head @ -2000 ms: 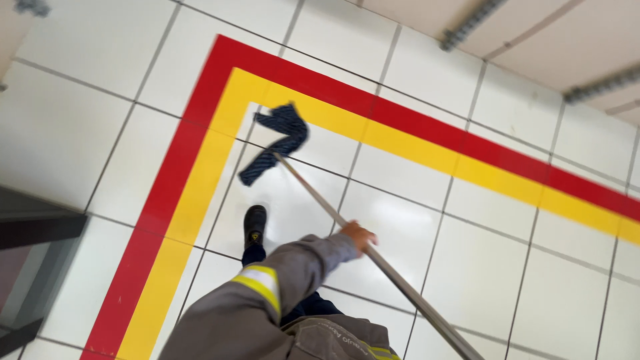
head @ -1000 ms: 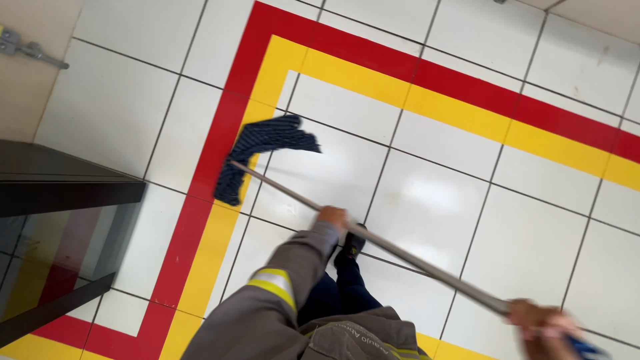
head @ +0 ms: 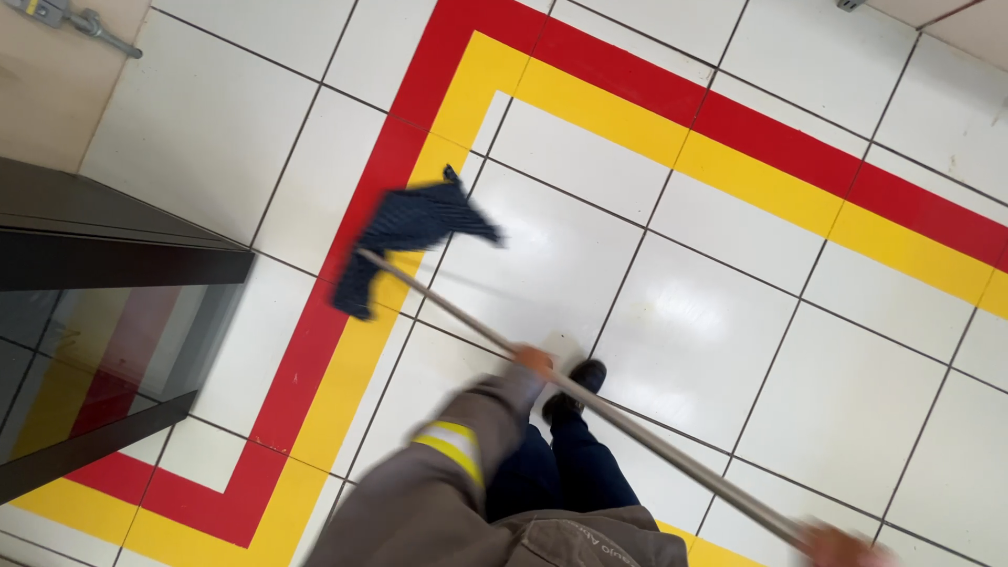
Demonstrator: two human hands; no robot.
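A long pole (head: 669, 453) runs slantwise from the lower right to a dark blue cloth (head: 417, 220) at its far end. The cloth lies bunched over the red and yellow floor bands (head: 315, 370) and a white tile. My left hand (head: 534, 362) is closed round the middle of the pole, just above my shoes. Near the pole's upper end, my right hand (head: 839, 545) grips it at the bottom right edge of the view, blurred and partly cut off.
At the left stands a black-framed cabinet or door with a glass panel (head: 110, 346) that reflects the bands. A metal bolt (head: 98, 30) is at the upper left wall. My dark shoes (head: 579, 386) stand on white tiles. A metal bracket end (head: 850, 4) shows at the top right.
The cloth has moved across the floor from inside the corner of the bands onto its left side. My right hand, out of view two seconds ago, now shows on the pole. The view has shifted left.
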